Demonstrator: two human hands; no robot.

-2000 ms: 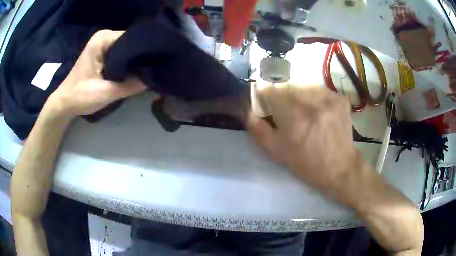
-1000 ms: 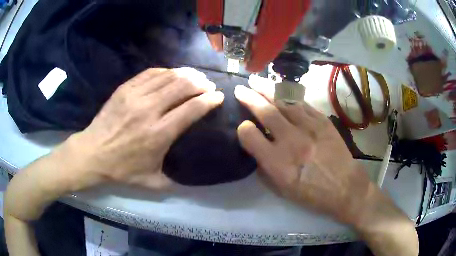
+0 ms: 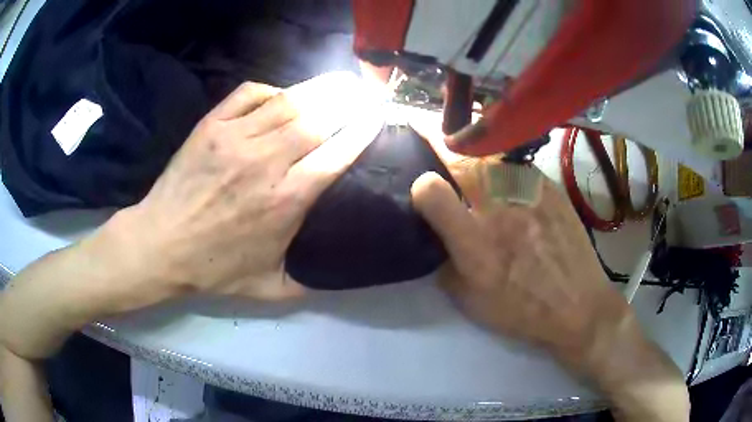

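A dark garment (image 3: 157, 115) lies bunched at the left, with a small white tag (image 3: 77, 126) on it. A rounded dark panel (image 3: 367, 218) lies flat between my hands, its narrow end under the red and white sewing machine head (image 3: 528, 58). My left hand (image 3: 239, 194) presses on the panel's left side, fingertips near the needle area. My right hand (image 3: 524, 255) holds the panel's right edge, with the thumb on top. Bright glare hides the needle, the presser foot and some fingertips.
A pale knurled knob (image 3: 513, 183) is just above my right hand, and another ribbed knob (image 3: 716, 124) is at the upper right. Red and orange looped handles (image 3: 595, 177), a white stick (image 3: 645, 262) and black threads (image 3: 701, 276) lie right. A printed scale (image 3: 272, 396) follows the near table edge.
Two seconds ago my left hand held the cloth raised at the left. Now both hands lie on the flat panel at the machine. The view has shifted, and the head looks larger and brighter-lit.
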